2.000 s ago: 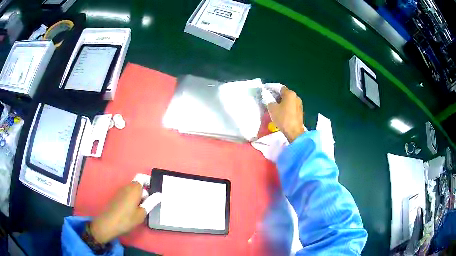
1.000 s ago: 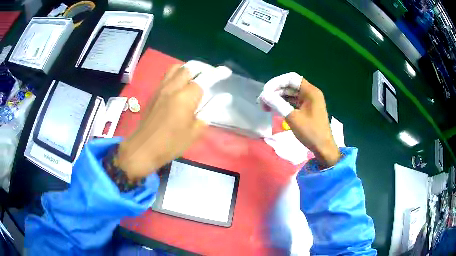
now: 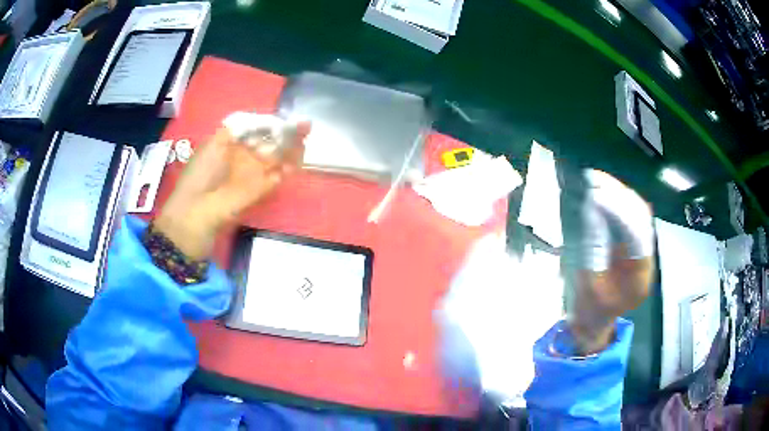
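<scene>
The dark-framed e-reader (image 3: 303, 289) lies face up on the red mat (image 3: 413, 295), with a small diamond-like mark on its pale screen. A shiny translucent stack (image 3: 358, 126) lies at the mat's far edge. My left hand (image 3: 228, 181), in white finger cots, is above the mat between e-reader and stack, fingers curled. A thin bright streak crosses the stack's right side; whether it is the edge of a clear film in my left hand is unclear. My right hand (image 3: 615, 252) is blurred, off the mat to the right; its grip cannot be made out.
Boxes with devices (image 3: 76, 202) (image 3: 143, 67) stand at left, beside a white card insert (image 3: 152, 177). A yellow item (image 3: 458, 157) and white cloth (image 3: 472, 189) lie at the mat's far right. A bright crumpled clear heap (image 3: 506, 311) and white strip (image 3: 542, 194) lie right of it.
My right hand has moved from the stack far to the right. My left hand went from the e-reader to the stack, then drew back left. A small mark now shows on the screen.
</scene>
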